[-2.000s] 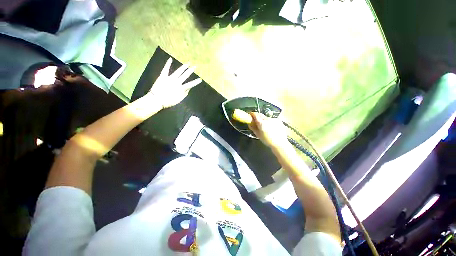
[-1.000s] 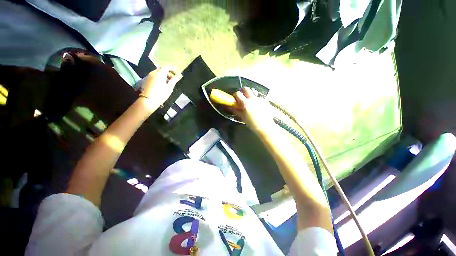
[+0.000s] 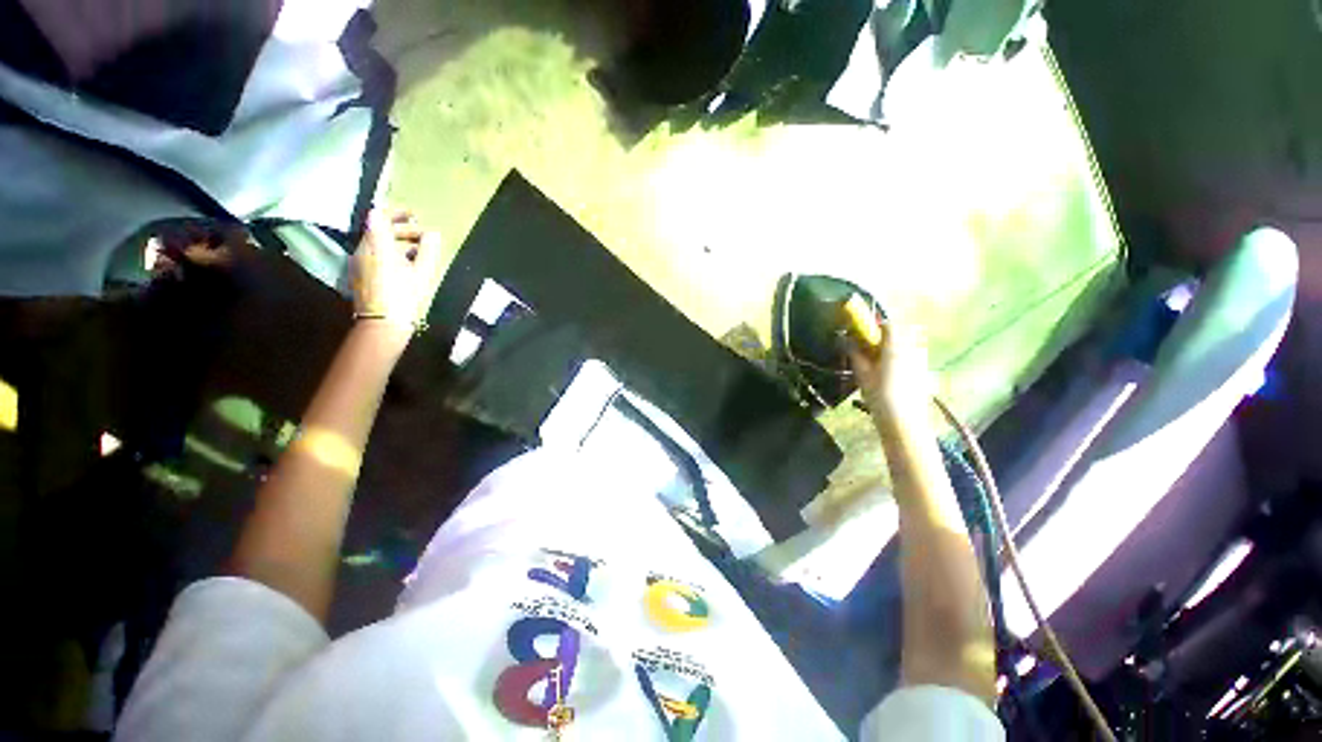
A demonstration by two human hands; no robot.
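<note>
A dark garment panel (image 3: 638, 334) lies slantwise on the yellow-green ironing table cover (image 3: 479, 116), its near part hanging towards me. A white pocket bag or lining (image 3: 638, 442) with a dark strip shows below its dark edge. My right hand (image 3: 887, 363) holds the yellow handle of the steam iron (image 3: 815, 322), at the panel's right, its body turned with the pale rim facing left. My left hand (image 3: 389, 268) is beside the panel's left end, fingers curled; whether it pinches any cloth cannot be told.
Pale grey-blue and dark pieces (image 3: 276, 160) are stacked at left. Loose dark and white cloth (image 3: 942, 44) lies on the far side. A padded sleeve board (image 3: 1203, 348) stands at right. A tan hose (image 3: 1015, 551) and a dark blue hose (image 3: 969, 486) run beside my right forearm.
The iron has moved right, off the middle of the panel, and turned in my right hand. My left hand was spread flat on the panel, then curled, and is now further left.
</note>
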